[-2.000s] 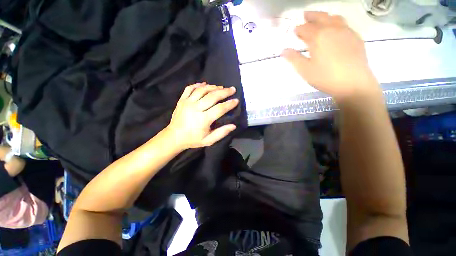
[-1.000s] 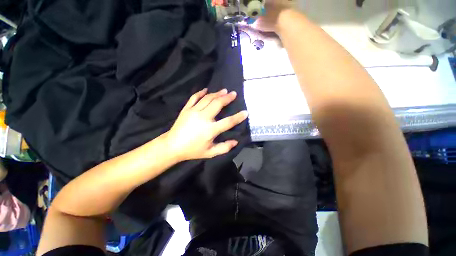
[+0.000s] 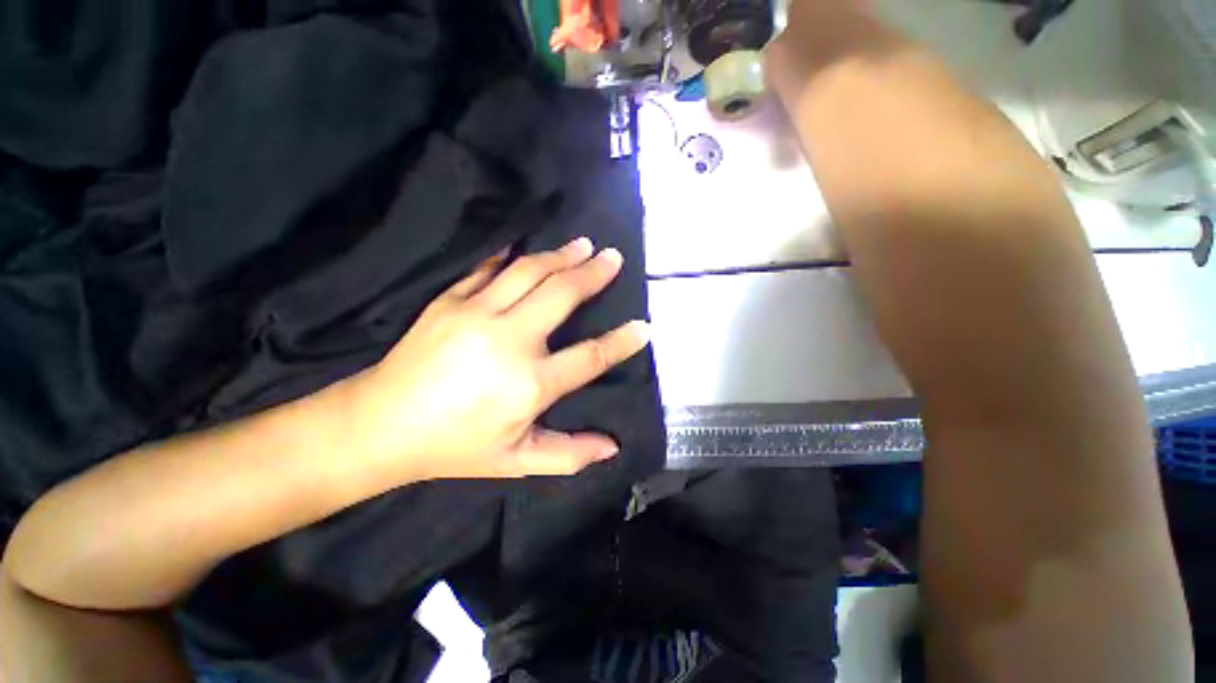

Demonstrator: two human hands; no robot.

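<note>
The large black garment piece [image 3: 360,174] lies heaped left of the needle and over the lap. Its straight edge [image 3: 651,294] runs up to the presser foot [image 3: 619,127], which sits on the cloth. My left hand [image 3: 494,367] lies flat on the cloth near this edge, fingers spread, holding nothing. My right hand [image 3: 814,27] is at the top by the machine head, blurred and mostly cut off or hidden, so its fingers do not show. A pale round knob [image 3: 735,86] is beside it on the sewing machine.
A measuring tape strip [image 3: 787,440] runs along the table's front edge. A white fitting [image 3: 1134,147] sits on the machine table [image 3: 760,334] at right. An orange-red piece [image 3: 584,24] hangs by the head. A blue basket [image 3: 1184,455] is at the right edge.
My right hand has gone from over the table up to the machine head. My left hand stays on the cloth. The view has moved closer to the machine.
</note>
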